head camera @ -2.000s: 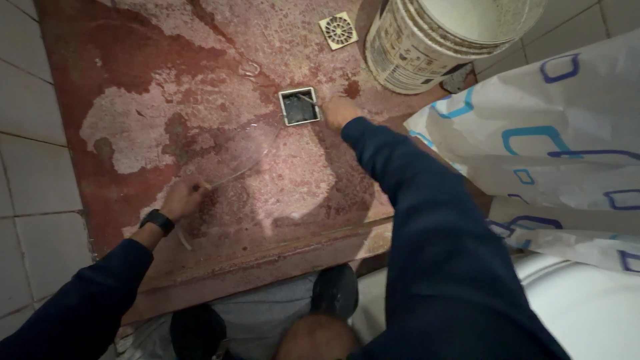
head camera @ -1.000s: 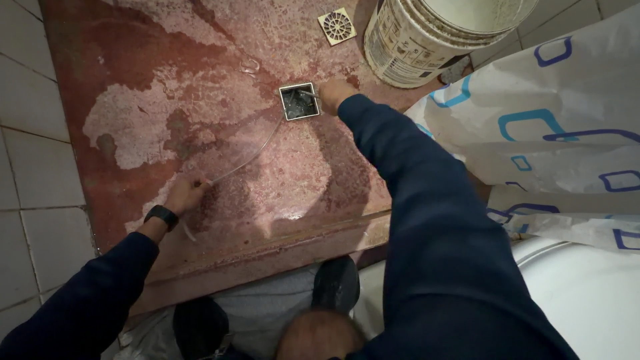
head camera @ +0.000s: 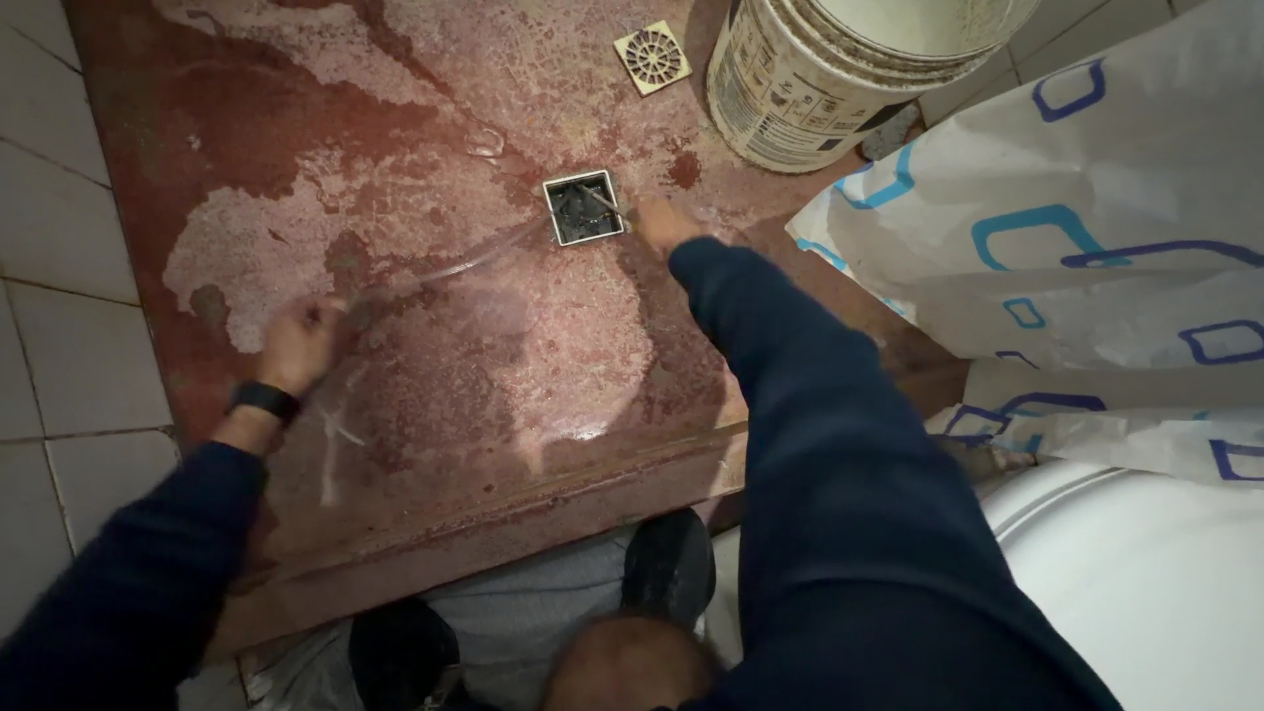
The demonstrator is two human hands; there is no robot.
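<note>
A square floor drain point(head camera: 583, 208) with a light rim lies uncovered in the red shower floor, dark inside. Just right of its rim is my right hand point(head camera: 664, 225), closed on a thin tool point(head camera: 602, 199) that slants into the opening; the kind of tool is not clear. My left hand point(head camera: 301, 341), with a black band on the wrist, is slightly blurred and holds a thin clear strip or line point(head camera: 449, 270), which runs toward the drain. A whitish loose end hangs below that hand. Above and right of the drain lies the square drain grate point(head camera: 653, 58).
A dirty white plastic bucket point(head camera: 790, 89) bearing print stands at the upper right. A patterned shower curtain point(head camera: 1096, 197) hangs at the right, above a white curved fixture point(head camera: 1145, 573). Tiled wall point(head camera: 84, 355) borders the left. The raised shower curb point(head camera: 474, 538) runs before my dark shoes.
My left hand still holds the strip, and its loose end now looks blurred. The tool in my right hand has shifted slightly inside the drain.
</note>
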